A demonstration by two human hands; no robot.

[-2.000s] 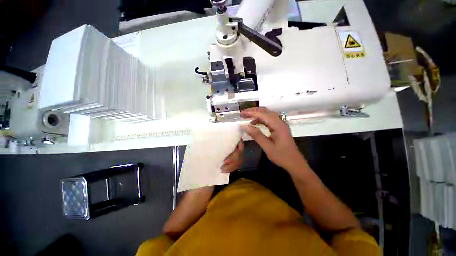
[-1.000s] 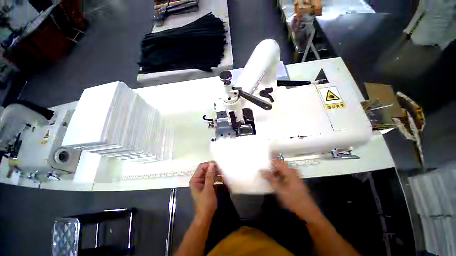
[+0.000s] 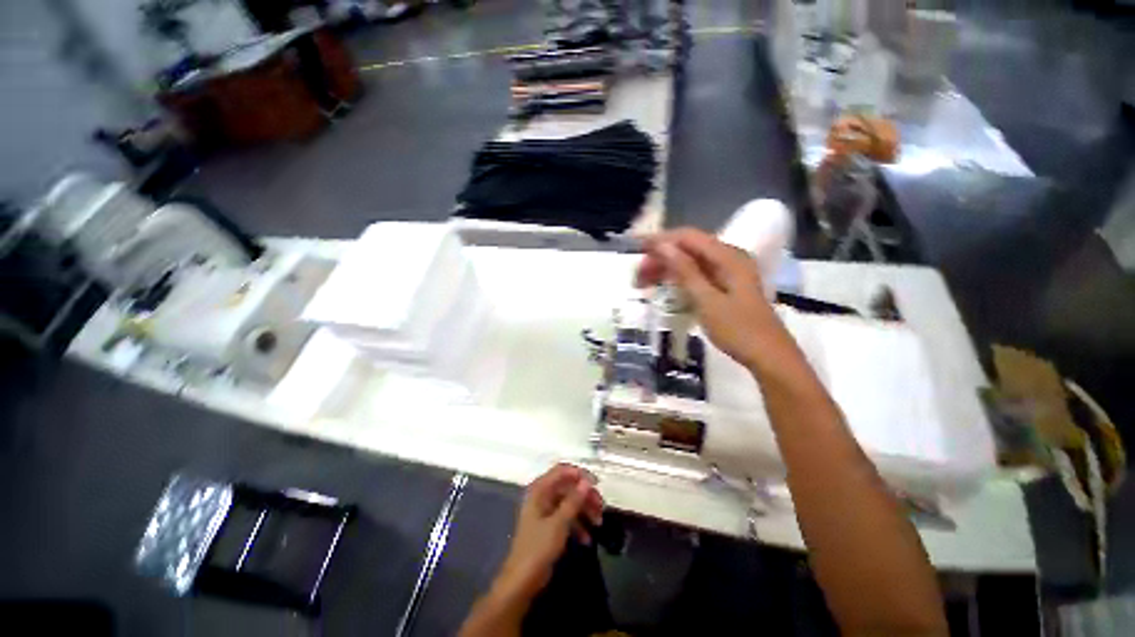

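The white sewing machine [image 3: 734, 436] stands on the off-white table, with its dark and silver needle block [image 3: 657, 367] at its left end. My right hand [image 3: 707, 284] is over the top of the machine's post, fingers bent; knob and lever are hidden and I cannot tell if it grips them. My left hand [image 3: 560, 508] is at the table's front edge, below the needle block, fingers loosely curled, with nothing seen in it. A tall stack of white panels [image 3: 396, 280] stands left of the machine. The machine's right end is blurred white, its warning label not visible.
A second white machine [image 3: 218, 299] is at the left. Black cut pieces [image 3: 560, 177] lie on a table beyond. A stool [image 3: 268, 535] stands below left. Cardboard and strips [image 3: 1039, 388] are at the right. A shiny table [image 3: 958, 131] is at the back right.
The white panel has left both hands. My right hand has risen from the front edge to the machine's post. The view has tilted up and shows more floor beyond. The warning label no longer shows.
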